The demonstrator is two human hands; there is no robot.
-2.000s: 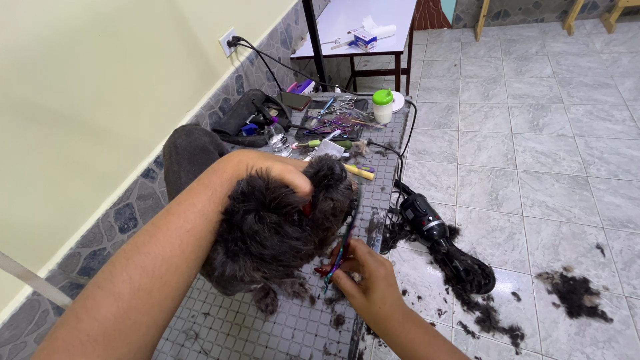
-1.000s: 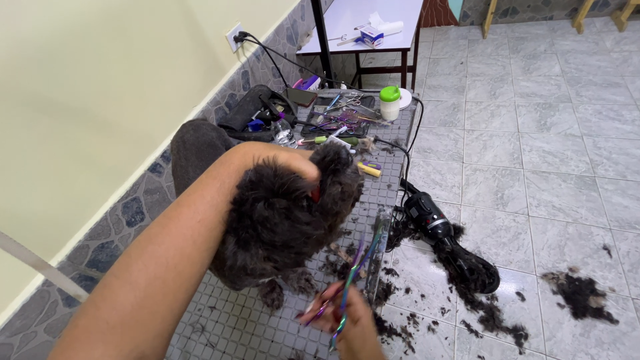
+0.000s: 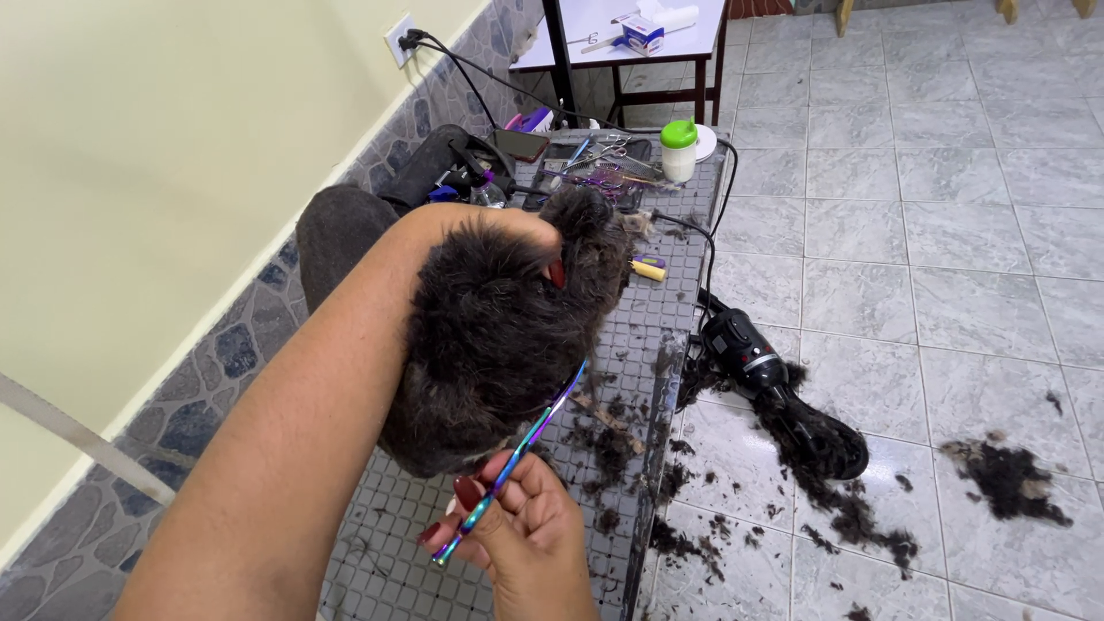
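A dark, curly-haired dog point(image 3: 492, 328) is on the grey grid-textured grooming table point(image 3: 397, 535). Across its neck reaches my left arm, and my left hand point(image 3: 526, 233) grips the dog's head near the muzzle, a red-nailed finger showing in the fur; the other fingers are hidden. Below the dog's head, my right hand point(image 3: 517, 509) holds iridescent grooming scissors point(image 3: 517, 457). Their blades point up and right along the lower edge of the head fur and look nearly together. The dog's far side and legs are mostly hidden.
Several scissors and combs point(image 3: 604, 164) lie at the table's back beside a green-lidded cup point(image 3: 679, 151). A yellow-handled tool point(image 3: 648, 270) is right of the dog. A black pet dryer point(image 3: 759, 362) with a cord lies beyond the table's right edge, among hair clumps point(image 3: 1009, 479) on the tiled floor.
The scissors stood open, away from the dog, one second ago; now their blades are nearly together against the fur. My left hand stays on the dog's head.
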